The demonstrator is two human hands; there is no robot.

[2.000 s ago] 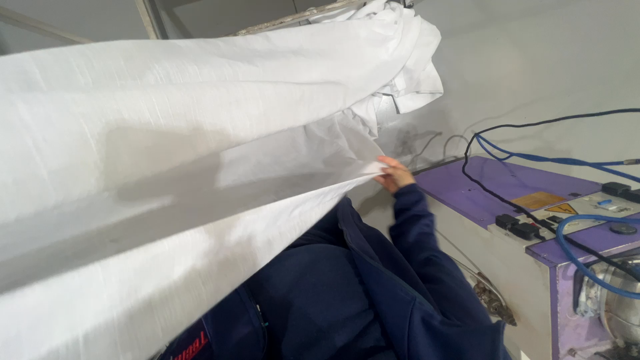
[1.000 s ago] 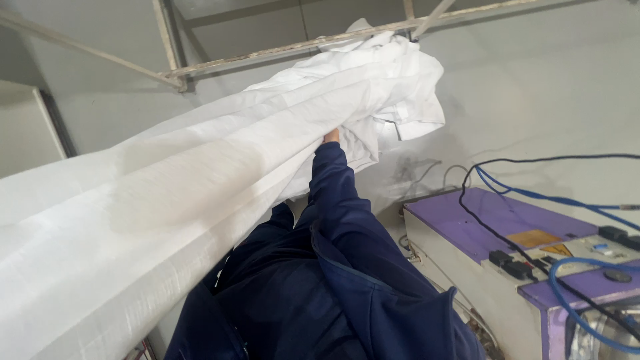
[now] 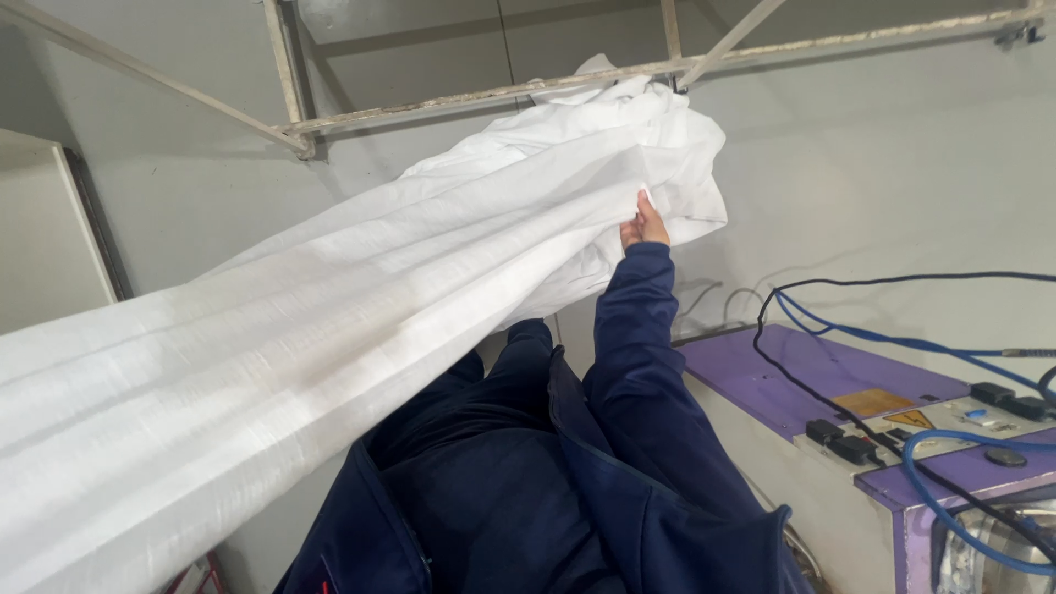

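A long length of white fabric point(image 3: 330, 305) runs in folds from the lower left to a bunched heap by the metal rail at top centre. My right hand point(image 3: 644, 224) grips the fabric's near edge between thumb and fingers, just below the bunched part. A brownish shaded patch shows on the cloth left of the middle. My left hand is not in view; the fabric covers the left side.
A whitish metal frame point(image 3: 487, 95) crosses the top above the grey floor. At the right stands a purple and cream machine point(image 3: 813, 371) with black plugs, a warning sticker and blue and black cables point(image 3: 891, 337) over it. A pale panel point(image 3: 49, 214) is at the left.
My right hand, mostly hidden behind the fabric one second ago, now shows at its near edge. The fabric, spread wider two seconds ago, now lies in narrower folds. The view has shifted.
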